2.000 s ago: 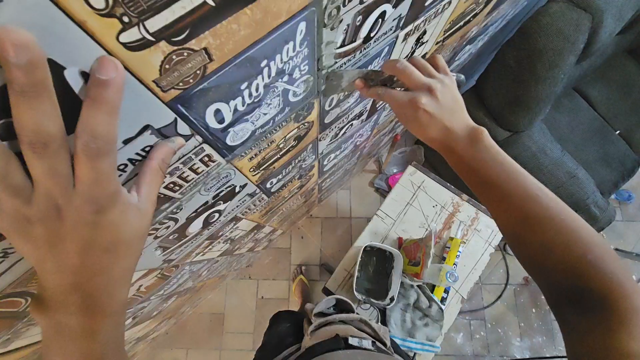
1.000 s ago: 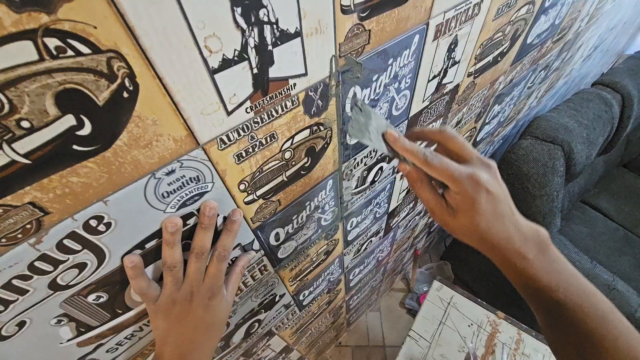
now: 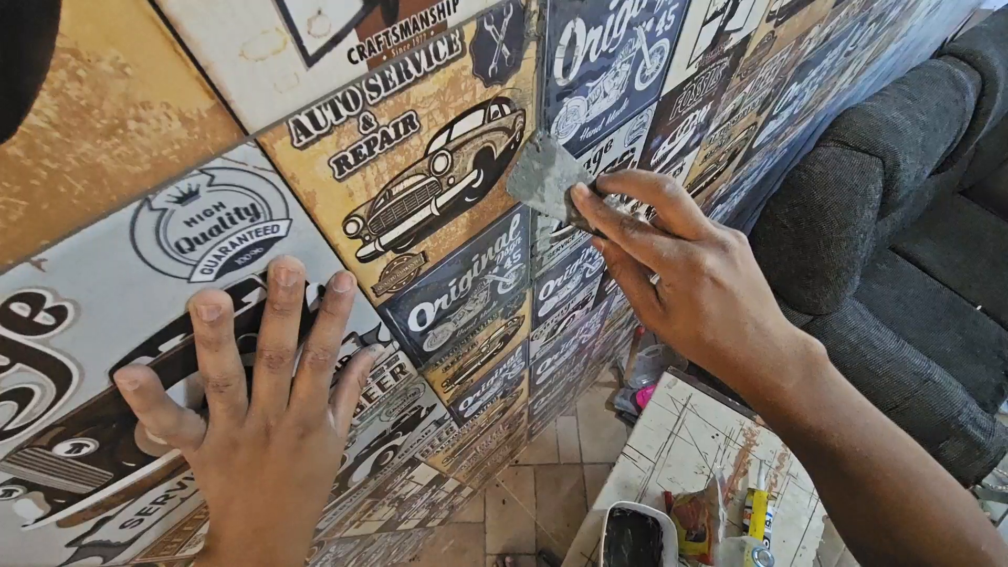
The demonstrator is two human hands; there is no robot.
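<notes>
My right hand point(image 3: 677, 252) grips a putty knife, its broad grey-smeared blade point(image 3: 547, 177) lying against the vertical joint between the printed wall panels point(image 3: 441, 173). Grey paste marks that joint above the blade. The knife's handle is mostly hidden by my fingers. My left hand point(image 3: 260, 417) holds nothing; its fingers are spread over the panel with the round badge, at lower left. At the bottom, a white tub point(image 3: 639, 535) containing dark paste stands on a scratched white board.
The scratched white board point(image 3: 685, 425) bears a red and yellow packet point(image 3: 694, 524) and a yellow tube point(image 3: 757, 512). Clear plastic and a pink item point(image 3: 644, 395) lie beside it, near the wall. A dark grey sofa point(image 3: 858, 213) stands at the right. Tiled floor point(image 3: 512, 504) shows below.
The blade has moved down along the joint since one second ago. My left hand, apart from the wall panels' lower area earlier, now rests spread on the car panel. The view has shifted considerably.
</notes>
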